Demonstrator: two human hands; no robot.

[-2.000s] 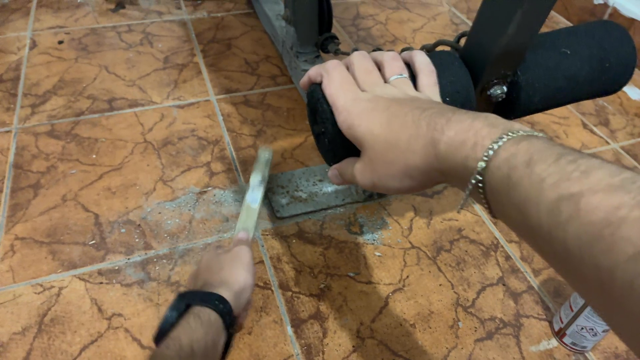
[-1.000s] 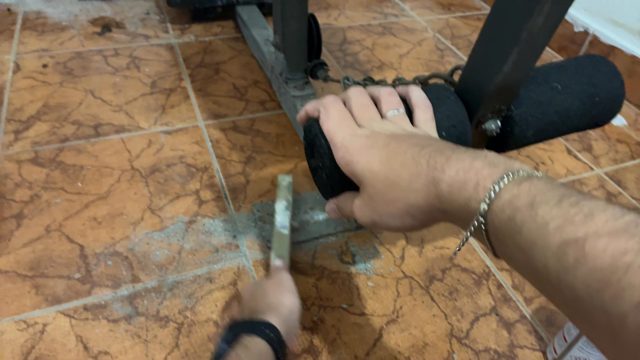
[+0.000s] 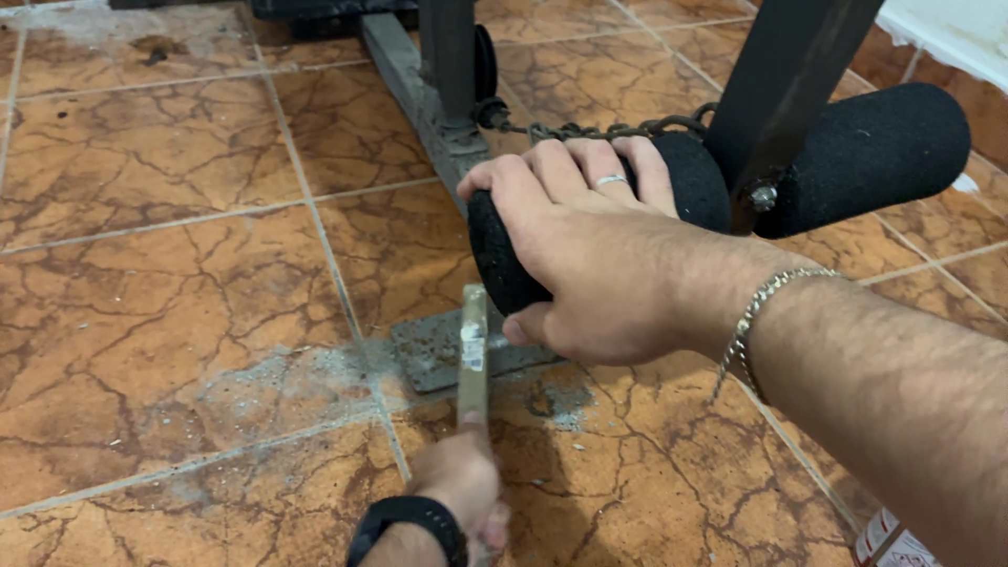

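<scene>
My right hand [image 3: 598,252], with a ring and a chain bracelet, grips the near end of a black foam roller [image 3: 697,181] on a dark metal arm. My left hand [image 3: 465,480], blurred and wearing a black wristband, holds a narrow, pale, flat tool [image 3: 473,394] upright. The tool bears a small label; its exact kind is unclear. Its upper part overlaps a worn grey metal foot plate [image 3: 429,346] on the floor, below the roller. Whether the tool touches the plate cannot be told. Grey dust and flakes [image 3: 291,378] lie left of the plate.
A grey metal frame [image 3: 402,79] stands behind, with a rusty chain [image 3: 622,130] near the roller. Another black roller [image 3: 874,157] sticks out right. A can [image 3: 890,543] stands at the lower right on the cracked-pattern orange tiles [image 3: 189,307].
My left hand has moved the tool rightward, from the left edge of the foot plate to in front of it. My right hand has stayed on the roller. The view has shifted slightly.
</scene>
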